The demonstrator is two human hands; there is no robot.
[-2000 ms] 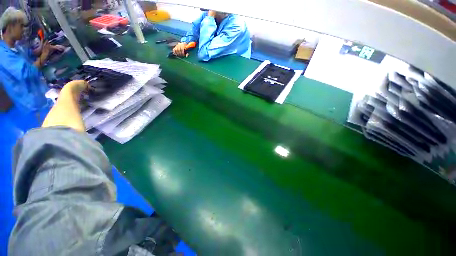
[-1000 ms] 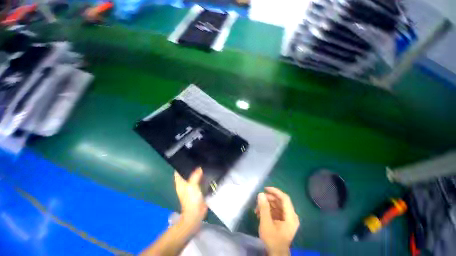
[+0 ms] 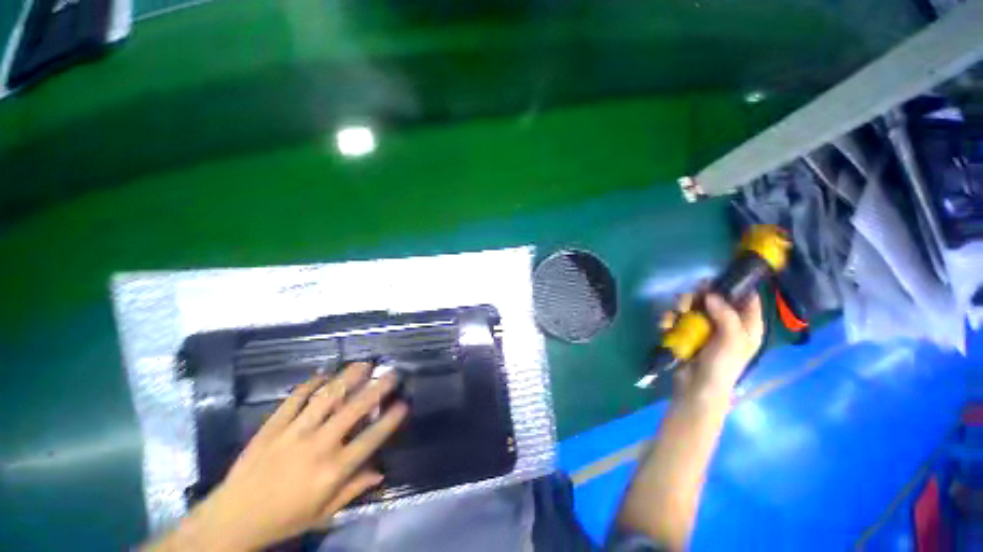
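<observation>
The black plastic housing [image 3: 453, 431] lies flat on the silvery bubble wrap sheet [image 3: 151, 367] at the bench's near edge. My left hand [image 3: 313, 447] lies on the housing, fingers spread over its middle; a small pale patch shows by the fingertips. My right hand [image 3: 722, 334] is closed around the electric screwdriver [image 3: 744, 275], held to the right of the housing. Its tip points down and left and touches nothing visible. The round dark screw dish [image 3: 576, 295] sits just right of the wrap's upper right corner.
A slanting metal post [image 3: 830, 119] stands at the upper right. Beside it is a stack of black housings with pale sheets [image 3: 878, 253]. An orange-red tool part [image 3: 791, 313] shows by the stack. Another housing [image 3: 67, 38] lies at the far left. Blue floor shows at the lower right.
The housing and wrap now lie square on the bench instead of tilted. My left hand has moved from the housing's edge onto its face. My right hand has taken hold of the screwdriver.
</observation>
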